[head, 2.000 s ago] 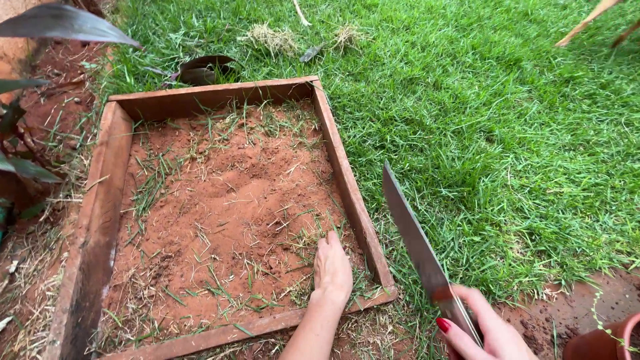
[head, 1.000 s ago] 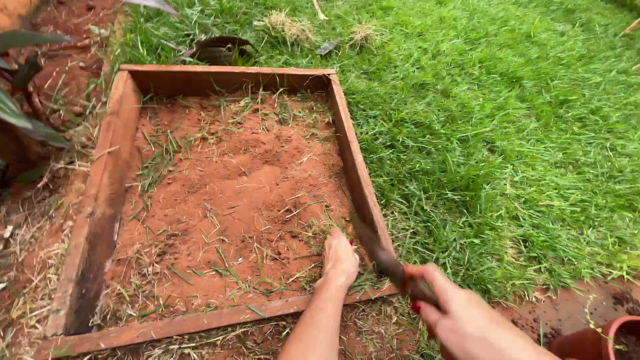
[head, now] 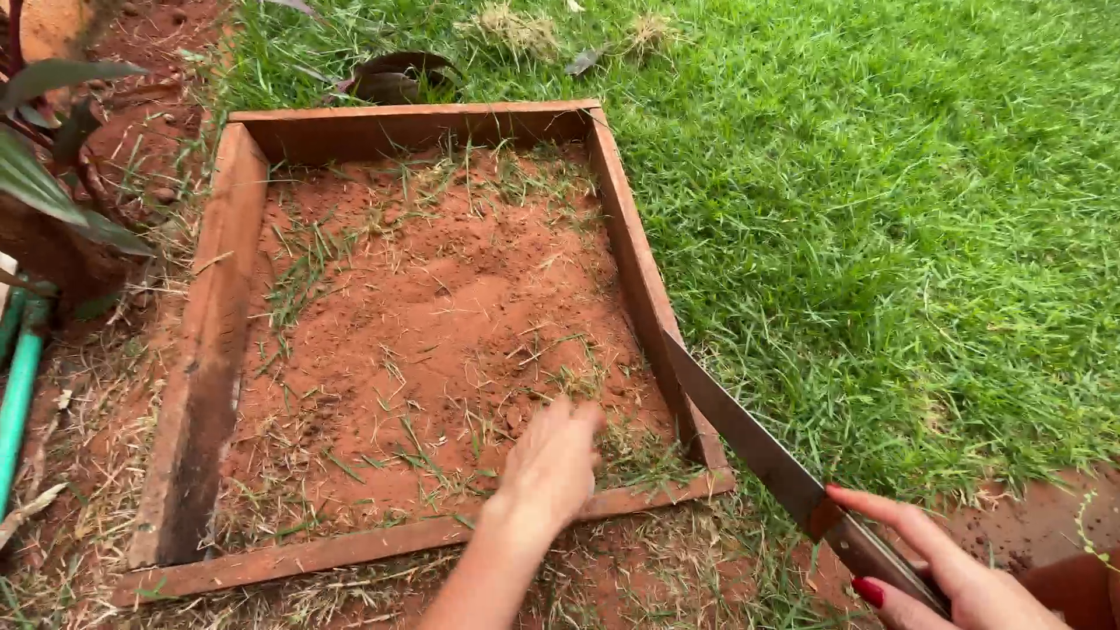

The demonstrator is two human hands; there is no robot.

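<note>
A wooden frame (head: 647, 262) lies on the ground around reddish soil (head: 420, 324) strewn with grass blades. Over the soil near the frame's lower right corner is my left hand (head: 549, 464), its blurred fingertips beside a tuft of dry grass (head: 582, 376); whether they touch anything or pinch a blade cannot be told. My right hand (head: 936, 560), with red nail polish, grips the wooden handle of a large knife (head: 752, 437). The blade points up and left, its tip at the frame's right board in the view.
Green lawn (head: 875, 219) stretches to the right. Dry grass clumps (head: 516, 33) and a dark curled leaf (head: 402, 77) lie beyond the frame. At the left are a leafy plant (head: 44, 184) and a green pipe (head: 19, 394). A reddish-brown pot (head: 1081, 586) shows at the lower right.
The knife blade, low and blurred by the frame's right board a second ago, now shows clearly and points up and left. My left hand stays near the lower right corner.
</note>
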